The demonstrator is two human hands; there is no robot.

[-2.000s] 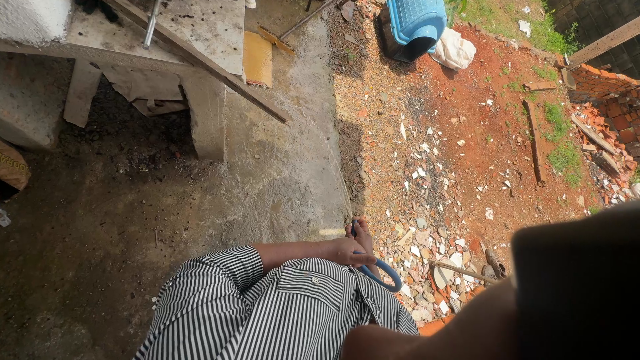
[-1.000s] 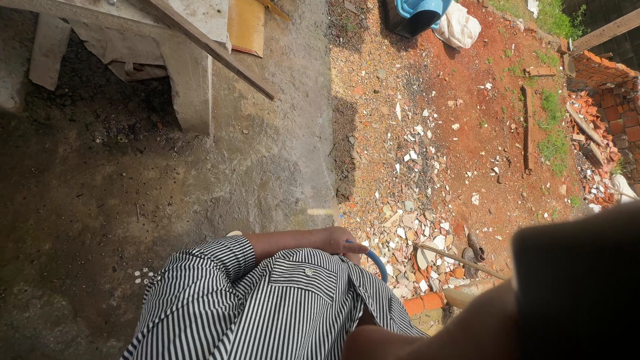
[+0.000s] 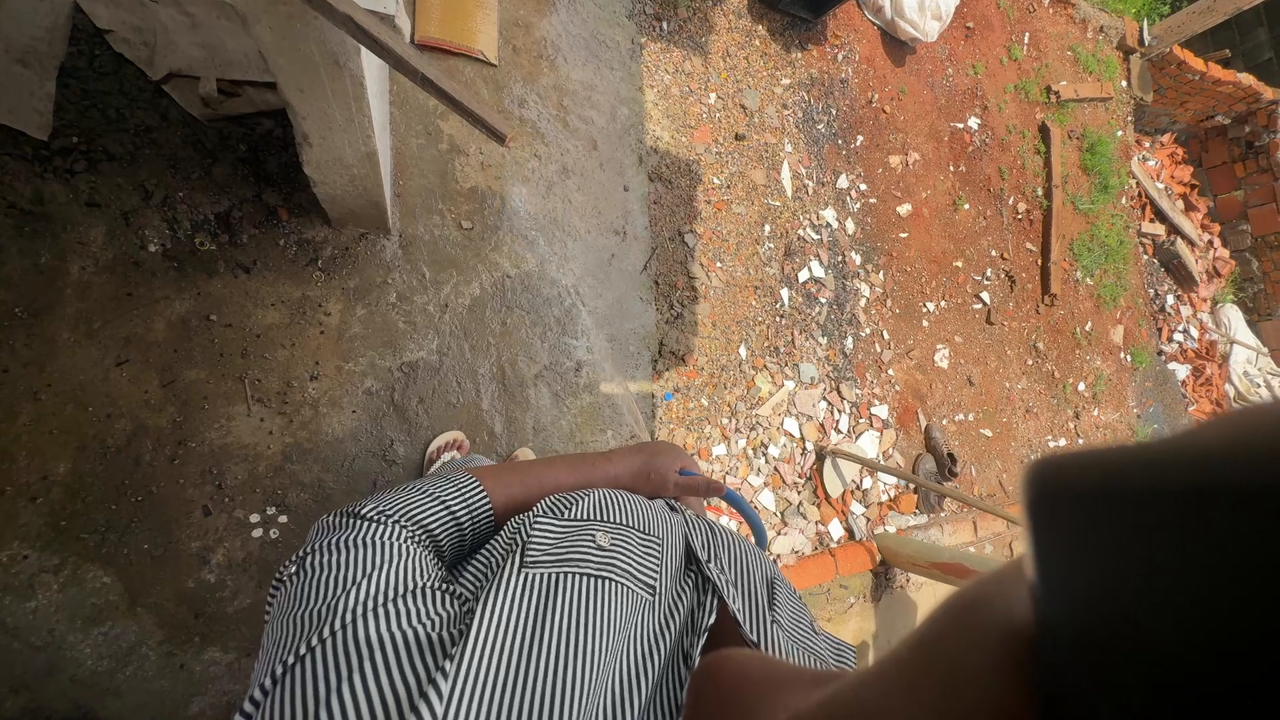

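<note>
My left hand (image 3: pixel 660 472) reaches across the front of the striped shirt (image 3: pixel 440 610) and is closed on a blue hose (image 3: pixel 745 515). From the fingers the hose curves down to the right and disappears behind the shirt's edge. A small patch of skin shows just under the left hand, but whose part it is cannot be told. My right hand cannot be made out; a bare arm (image 3: pixel 860 680) fills the lower right, close to the camera. Below the hands lies the border between wet concrete (image 3: pixel 520 330) and broken tile rubble (image 3: pixel 800 420).
A concrete structure (image 3: pixel 330 130) with a wooden plank (image 3: pixel 430 75) is at upper left. Brown shoes (image 3: pixel 935 465), a thin stick (image 3: pixel 910 478) and a brick edging (image 3: pixel 830 565) lie right of the hose. A white sack (image 3: pixel 910 15) is at the top. A dark shape blocks the lower right.
Two hands showed close together two seconds ago; now only the left is plain, with its back toward the camera. The view has shifted, so the blue plastic object at the top has mostly left it.
</note>
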